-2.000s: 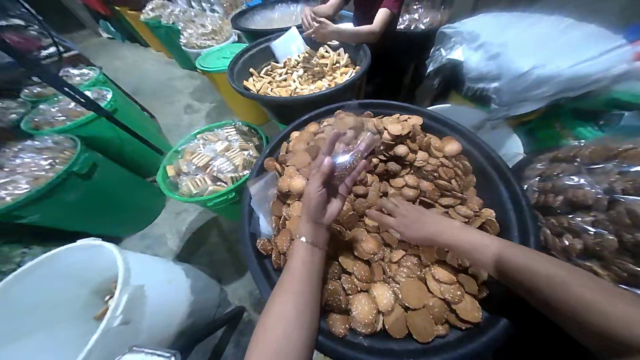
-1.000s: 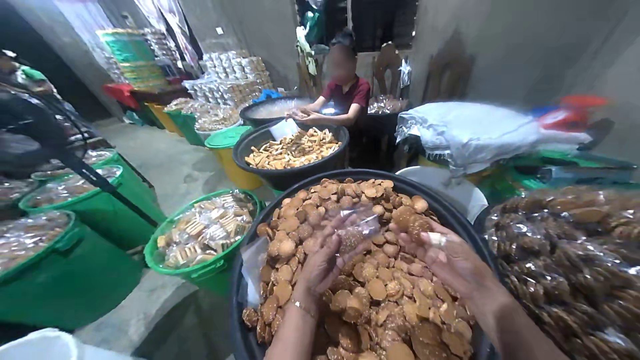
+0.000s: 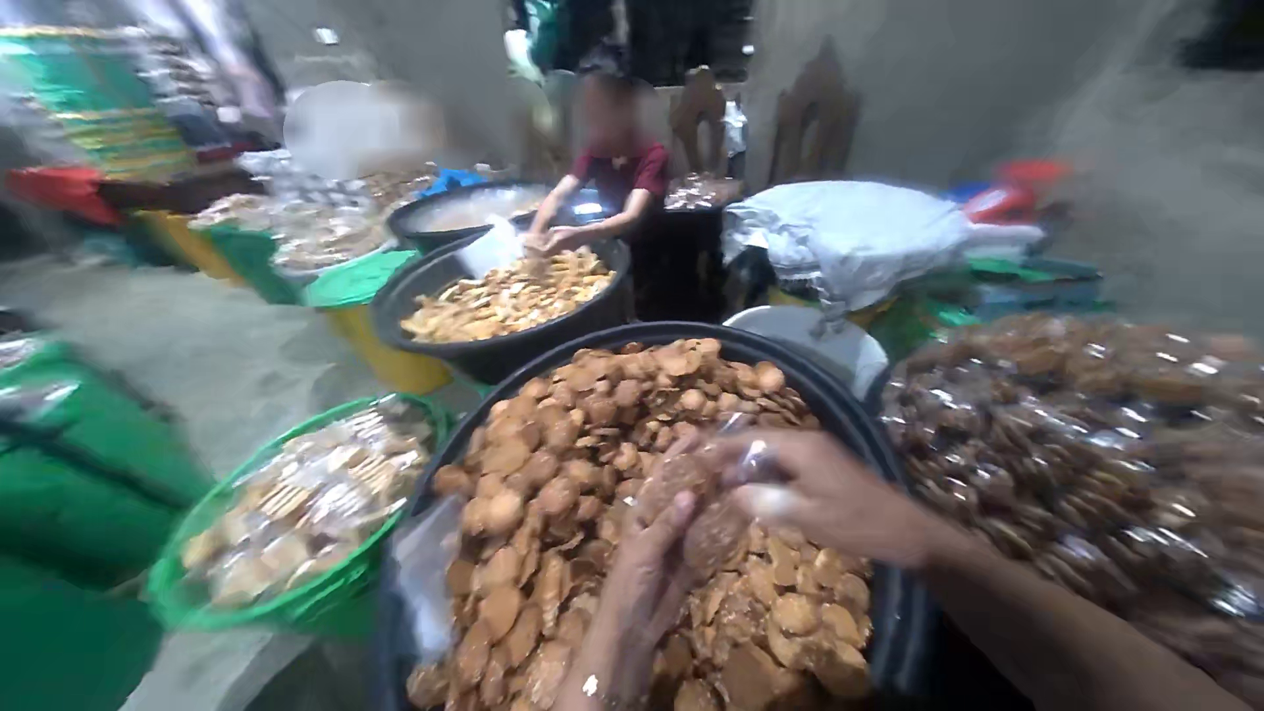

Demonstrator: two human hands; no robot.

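Note:
A large black tub full of round brown cookies stands right below me. Above the heap my left hand holds a small clear plastic bag of cookies from below. My right hand closes on the upper end of the same bag, its fingers blurred. A flat clear plastic sheet or stack of bags lies over the tub's left rim.
Green basket of packed biscuits at left; heap of filled, shiny bags at right. Beyond, a person in a dark red shirt reaches into another black tub of snack pieces. A white basin and white sack stand behind.
My right hand has come from the cookie heap, past the bag's side, onto the bag's upper end. My left hand keeps the bag. The view has tilted up.

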